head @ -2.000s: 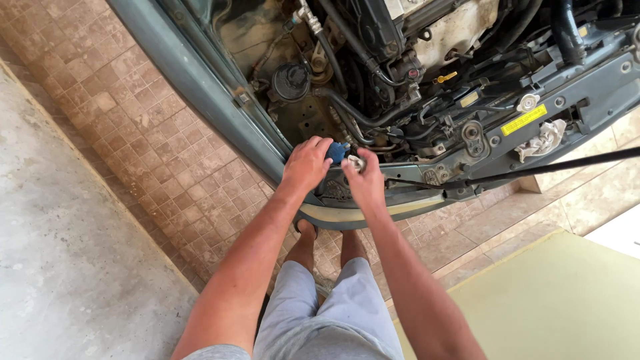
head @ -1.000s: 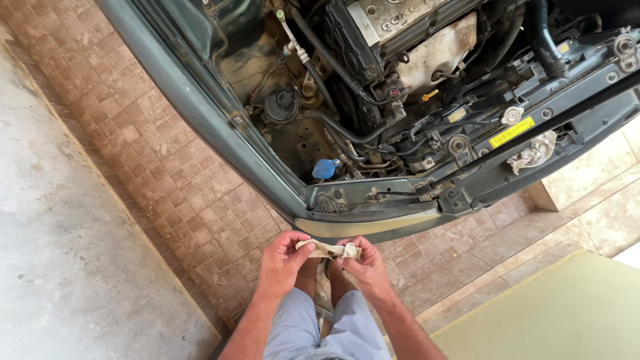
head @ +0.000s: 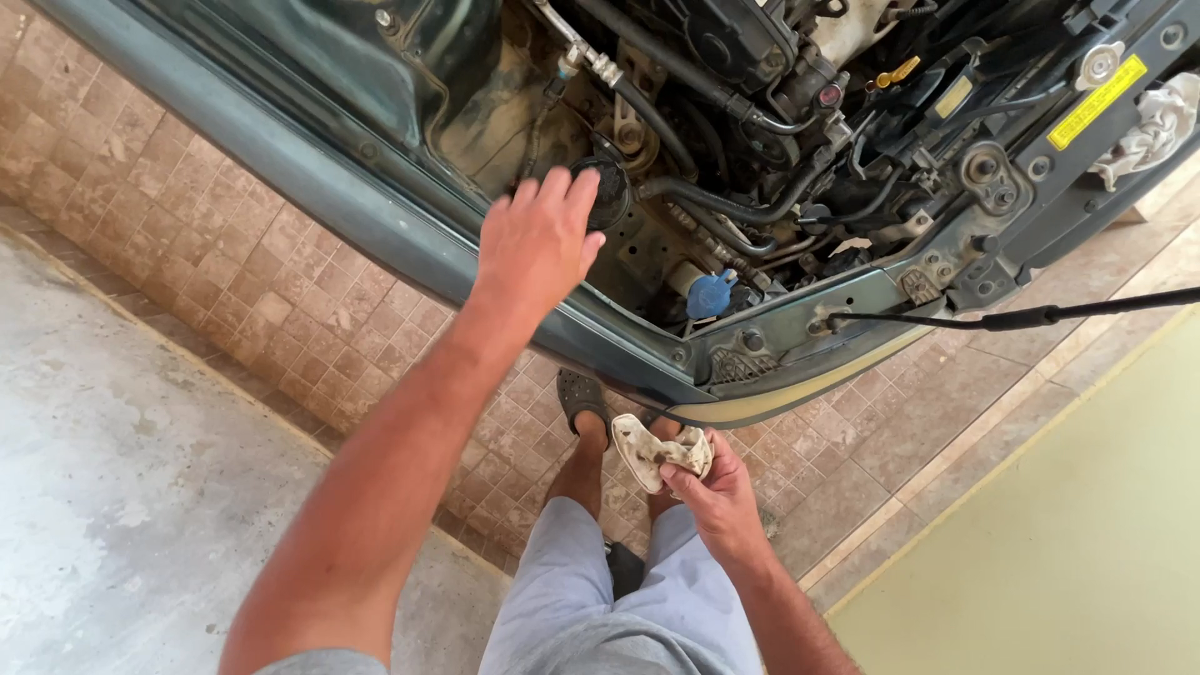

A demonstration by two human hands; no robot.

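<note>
My left hand reaches over the car's fender edge, fingers apart, beside a round black reservoir cap in the engine bay. Its fingertips overlap the cap's edge; whether they touch it I cannot tell. Down in front of the bumper, my right hand pinches a crumpled, stained white cloth between thumb and fingers. A blue washer-fluid reservoir cap sits at the front corner of the bay, apart from both hands.
The green fender runs along the bay. A black hood prop rod crosses at right. Another white cloth lies on the front panel near the metal radiator cap. A yellow dipstick handle stands by the engine.
Both hands were at the blue cap, then held the cloth together by the bumper. My left hand has let go of the cloth and moved up over the bay; the right keeps it.
</note>
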